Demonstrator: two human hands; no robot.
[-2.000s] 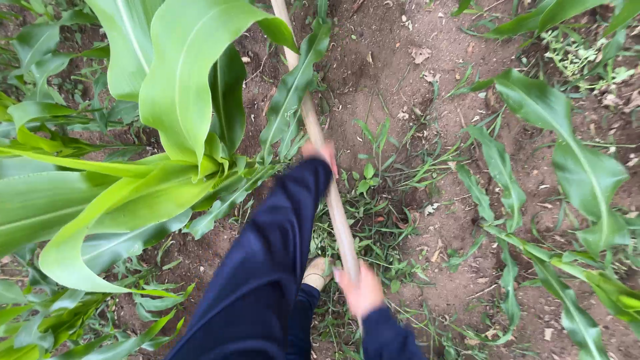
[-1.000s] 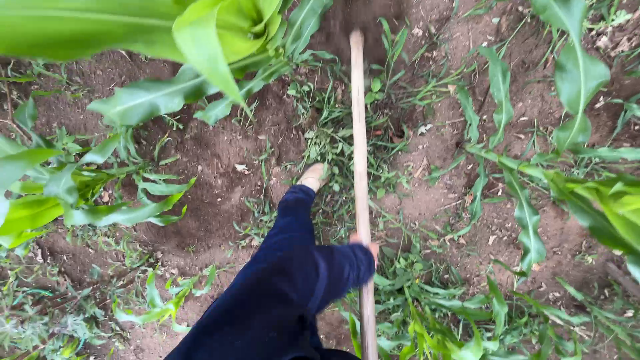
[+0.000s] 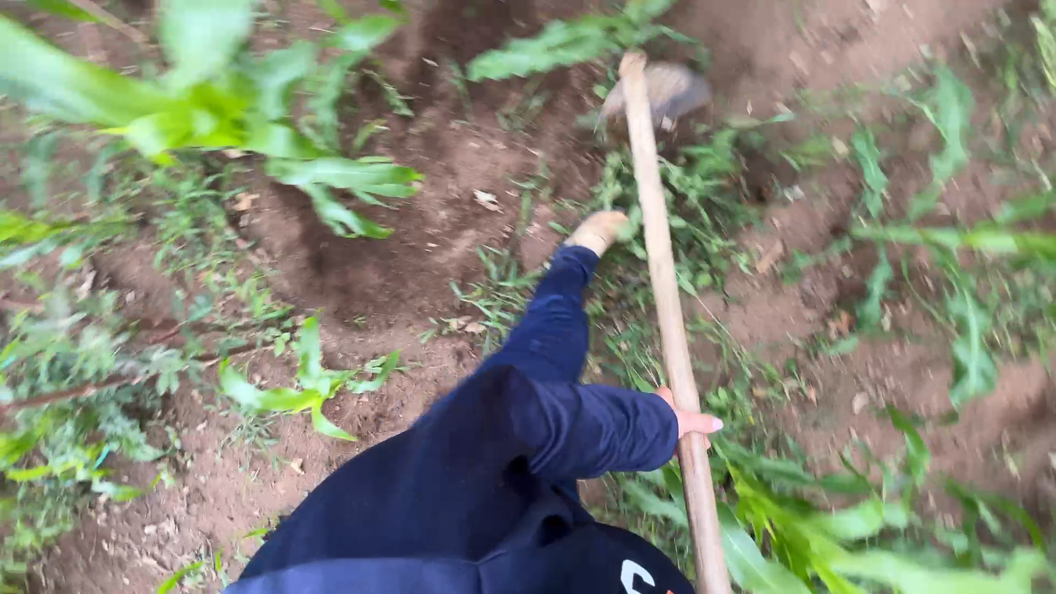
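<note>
A hoe's wooden handle [image 3: 667,272] runs from the top right of centre down to the bottom edge. Its metal blade [image 3: 672,89], blurred, lies at the far end over soil and cut or flattened weeds [image 3: 701,186]. My left hand [image 3: 691,422], in a dark blue sleeve, is closed around the lower part of the handle. My right hand is not in view. A foot in a tan shoe [image 3: 600,231] rests just left of the handle.
Young corn plants [image 3: 198,107] stand at the upper left, with another leafy plant [image 3: 957,239] at the right and long green leaves [image 3: 825,520] at the lower right. Low weeds [image 3: 91,388] cover soil at the left. A small seedling [image 3: 309,392] grows left of my body.
Two seconds ago both hands were on the handle; now only the left is seen on it. The hoe's blade has come into view. The view has shifted over the ground.
</note>
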